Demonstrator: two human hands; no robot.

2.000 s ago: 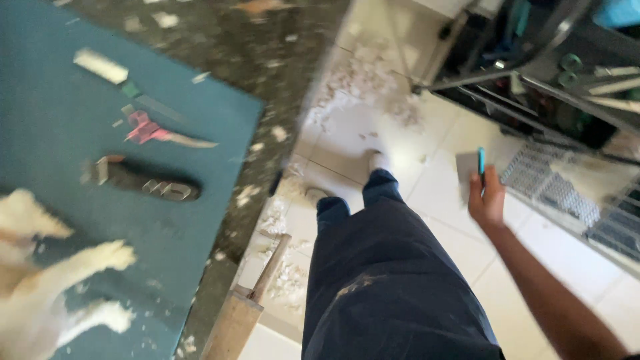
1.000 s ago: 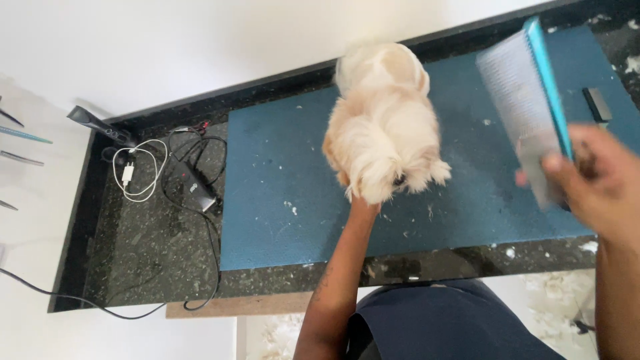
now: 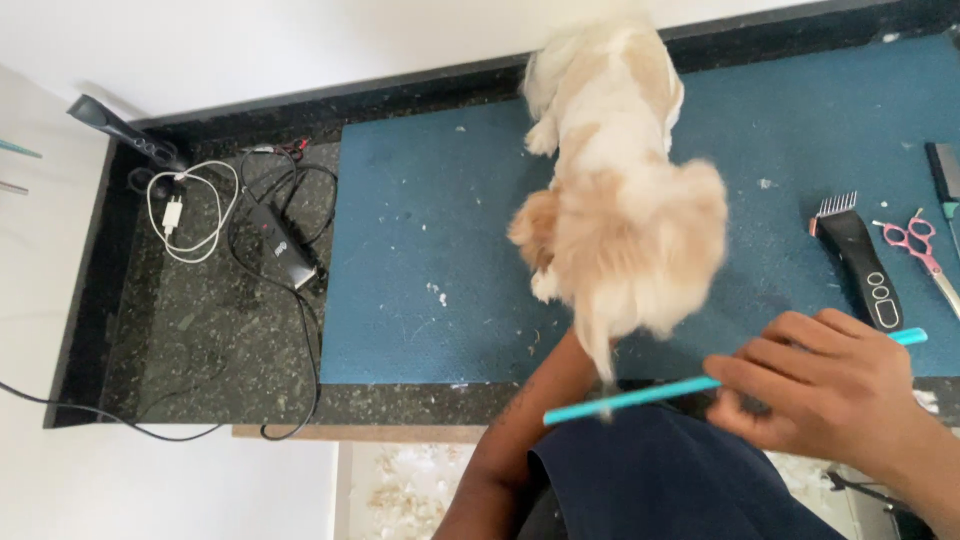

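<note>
A small cream-and-tan dog (image 3: pixel 619 172) is on the blue mat (image 3: pixel 420 247), its head toward me and its back toward the wall. My left forearm reaches in from below to the dog's head; the left hand itself is hidden under the fur. My right hand (image 3: pixel 825 382) grips a grooming comb with a turquoise spine (image 3: pixel 637 397), seen edge-on. The comb's far end is at a lock of fur hanging from the dog's head. Just beyond my right hand lie a black cordless clipper (image 3: pixel 862 262) with a comb guard and pink scissors (image 3: pixel 922 251).
A second corded black clipper (image 3: pixel 281 244), its cable, a white charger (image 3: pixel 172 214) and an upright black clipper (image 3: pixel 127 135) occupy the granite counter (image 3: pixel 187 322) at left. A slicker brush (image 3: pixel 945 172) lies at the mat's right. Cut fur (image 3: pixel 405 487) litters the floor.
My right hand has brought the comb down from the upper right to the fur at the dog's head. My left arm remains at the dog's head. The view is closer to the dog.
</note>
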